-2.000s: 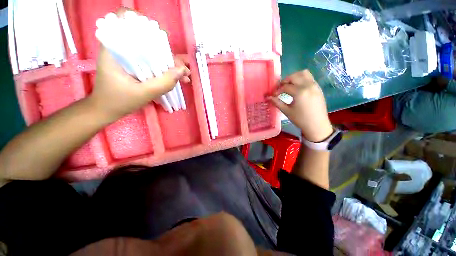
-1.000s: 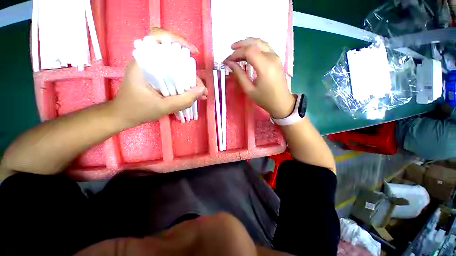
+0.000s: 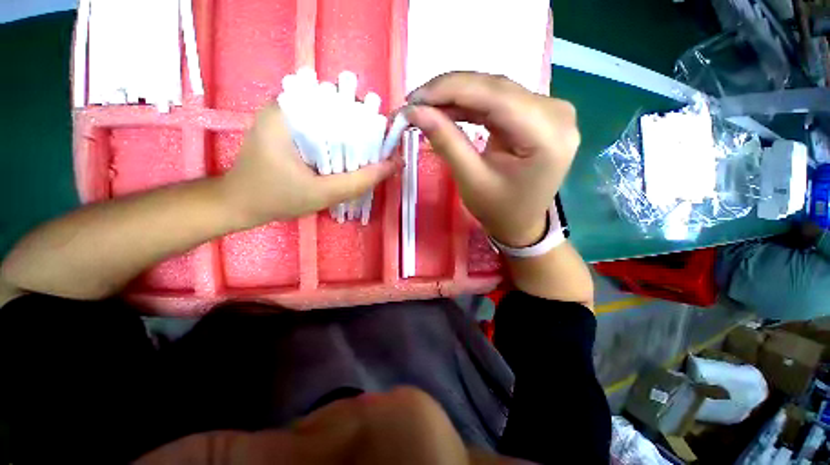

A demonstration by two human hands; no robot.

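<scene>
My left hand (image 3: 282,177) is closed around a bunch of white sticks (image 3: 335,127), fanned with their rounded ends up, above the pink foam tray (image 3: 196,150). My right hand (image 3: 510,150) pinches the end of one white stick (image 3: 395,133) between thumb and forefinger, at the right side of the bunch; its lower part is hidden by my left fingers. White sticks (image 3: 409,204) lie upright in a near compartment, just below my right fingertips. Laid sticks fill the far right compartment (image 3: 473,41) and the far left compartment (image 3: 135,54) as overexposed white blocks.
A clear plastic bag (image 3: 733,163) with a white stack (image 3: 678,156) lies on the green bench (image 3: 610,163) at the right, beside a small white box (image 3: 783,179). A red stool (image 3: 664,275), a person's leg (image 3: 764,272) and cartons (image 3: 664,390) are beyond the bench edge.
My right hand moved from the tray's near right over to the laid sticks, then to the bunch, and now pinches a stick end. Sticks in the near compartment now lie closer together.
</scene>
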